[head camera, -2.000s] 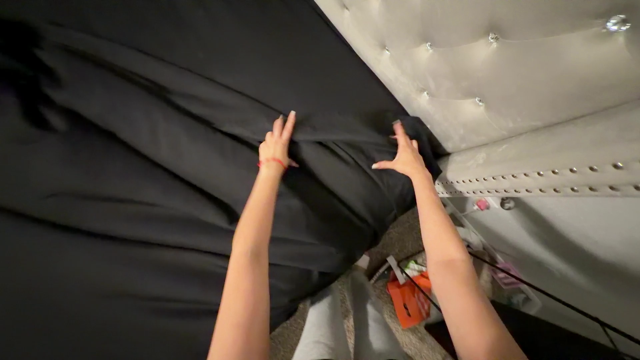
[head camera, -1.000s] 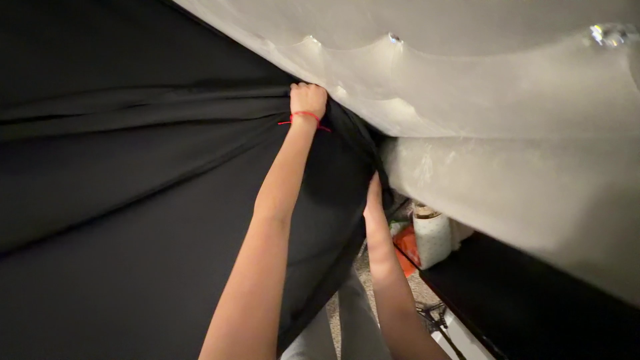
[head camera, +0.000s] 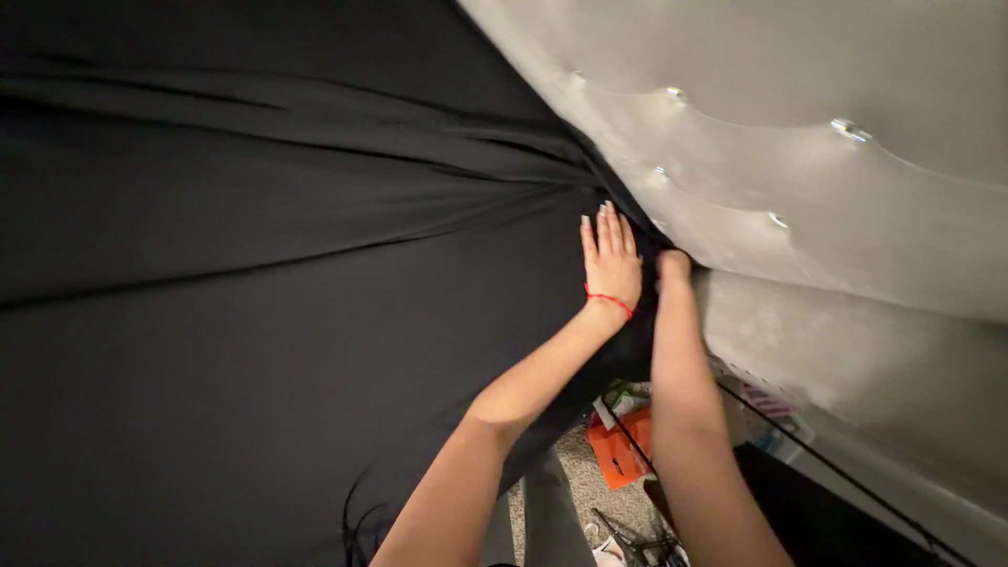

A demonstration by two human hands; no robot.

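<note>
A black bed sheet (head camera: 315, 331) covers the mattress, with long creases running toward its corner by the tufted headboard (head camera: 906, 181). My left hand (head camera: 613, 264), a red string bracelet at its wrist, lies flat on the sheet near that corner, fingers extended and slightly apart. Just right of it, my right hand (head camera: 674, 266) reaches into the gap between the sheet-covered corner and the headboard. Its fingers are hidden there, so whether it grips the fabric does not show.
Below the corner, an orange box (head camera: 618, 449) sits on the carpet (head camera: 583, 480). A dark cord (head camera: 835, 468) crosses the lower right, above a black surface (head camera: 819, 512). A clear plastic bin (head camera: 787, 437) stands near the wall. My legs are beside the bed.
My left hand has let go of the bunched sheet at the headboard edge and now lies flat nearer the corner. My right hand has moved up into the gap by the headboard.
</note>
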